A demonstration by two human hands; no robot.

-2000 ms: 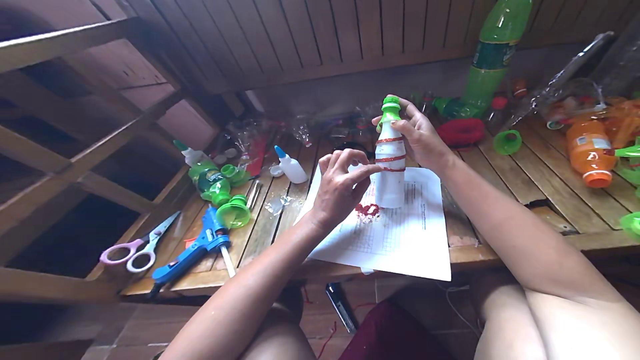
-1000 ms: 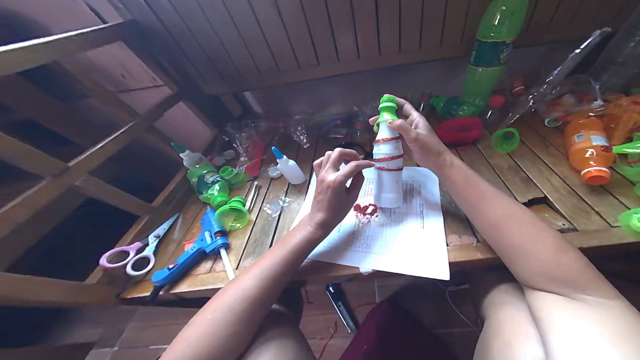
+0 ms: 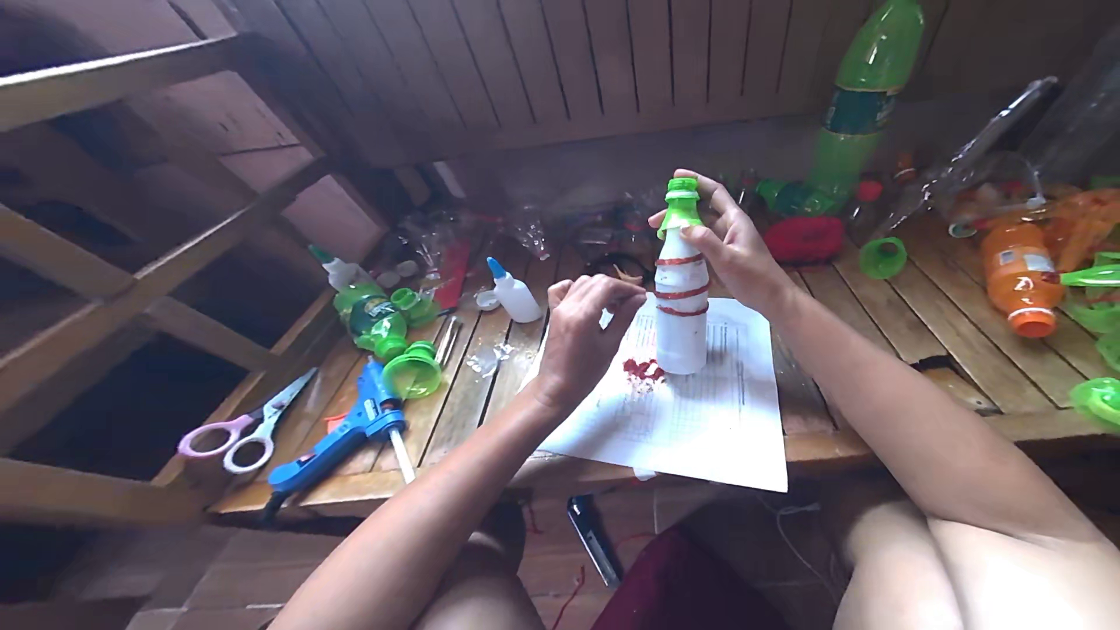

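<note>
A white-covered plastic bottle [image 3: 682, 337] with a bright green neck and several red bands around it stands upright over a printed sheet of paper [image 3: 735, 420]. My right hand [image 3: 731, 236] grips it by the neck from behind and the right. Beside the bands, on the bottle's left, is my left hand [image 3: 591, 328], thumb and index finger pinched together; whether something thin is between them cannot be seen. A small heap of red bits [image 3: 643, 369] lies on the paper just left of the bottle's base.
On the slatted wooden bench [image 3: 451, 411] lie scissors [image 3: 249, 430], a blue glue gun [image 3: 346, 437], a white glue bottle [image 3: 516, 297] with a blue cap and cut green bottle parts [image 3: 413, 372]. Toward the right are a red pouch-like item [image 3: 805, 239], a tall green bottle [image 3: 862, 105] and an orange bottle [image 3: 1022, 276].
My left hand has drawn back slightly from the bottle's front to its left side. My right hand keeps its hold on the neck.
</note>
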